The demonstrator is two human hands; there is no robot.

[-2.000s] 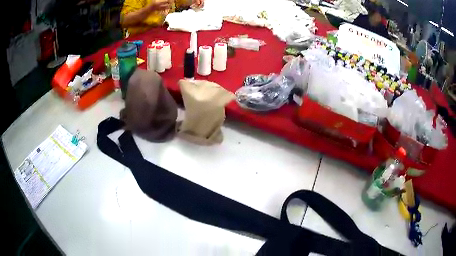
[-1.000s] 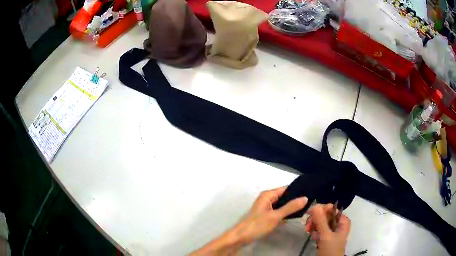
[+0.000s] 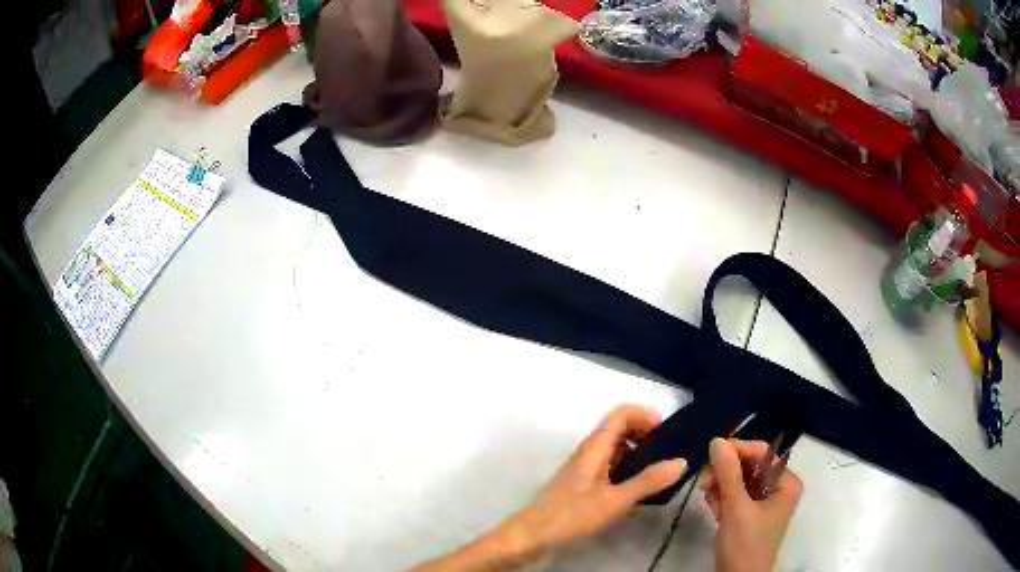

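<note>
A long navy-black sash [image 3: 481,274] lies across the white table [image 3: 369,447], with a loop at its far left end and another loop at the right. My left hand [image 3: 610,480] holds the near end of the sash between thumb and fingers. My right hand [image 3: 752,492] is just right of it at the sash, with fingers curled around a small metal tool, perhaps thread snips [image 3: 774,460], mostly hidden in the fist. The thumb and forefinger are pinched at the fabric edge; whether they grip a thread is too small to tell.
Brown [image 3: 375,73] and beige [image 3: 503,73] cloth-covered lumps stand at the back. Papers with a clip [image 3: 140,246] lie left. An orange tray [image 3: 235,62] and red boxes [image 3: 822,101] are behind. A green bottle [image 3: 923,268], yellow tape [image 3: 971,335] and navy ties [image 3: 990,397] are at right.
Both hands have come into view at the sash since the oldest frame. In the last second my right hand moved slightly right and the sash's near end shifted a little. The view tilted down.
</note>
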